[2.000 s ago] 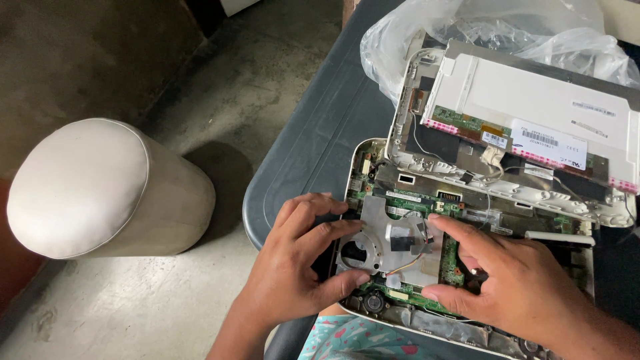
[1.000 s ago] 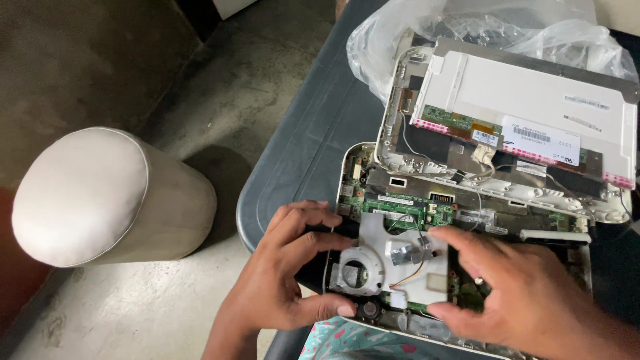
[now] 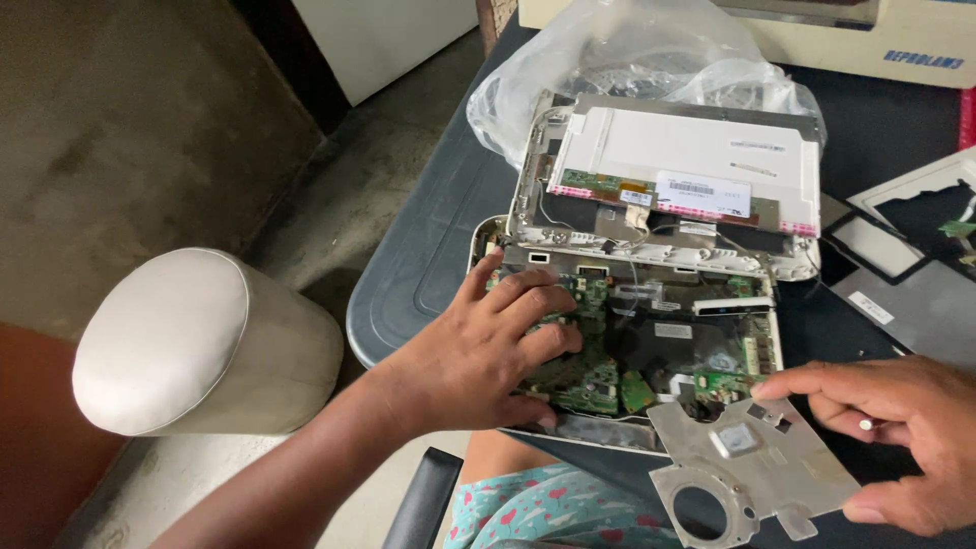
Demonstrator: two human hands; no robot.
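In the head view a laptop base point(image 3: 671, 335) lies uncovered on the dark table, its green circuit board point(image 3: 591, 381) exposed. My left hand point(image 3: 488, 343) rests over the board's left part, fingers spread and touching it and the frame edge. Between thumb and fingers, my right hand point(image 3: 892, 435) holds a thin metal plate point(image 3: 755, 465) with a round opening, tilted over the base's lower right edge. A thin rod with a round tip point(image 3: 866, 425) also shows among those fingers. Behind the base lies the display panel point(image 3: 686, 156) on the white-edged lid point(image 3: 671, 255), with loose cables.
A clear plastic bag point(image 3: 625, 61) lies behind the lid, near a cream machine point(image 3: 854, 46). More casing pieces point(image 3: 923, 297) are at the right. A round padded stool point(image 3: 206, 343) stands on the floor left of the table's edge point(image 3: 396, 282). A black armrest point(image 3: 424, 499) is below.
The metal plate, earlier on the board between both hands, has come off it and moved right in my right hand. My left hand has moved onto the board. The view has shifted.
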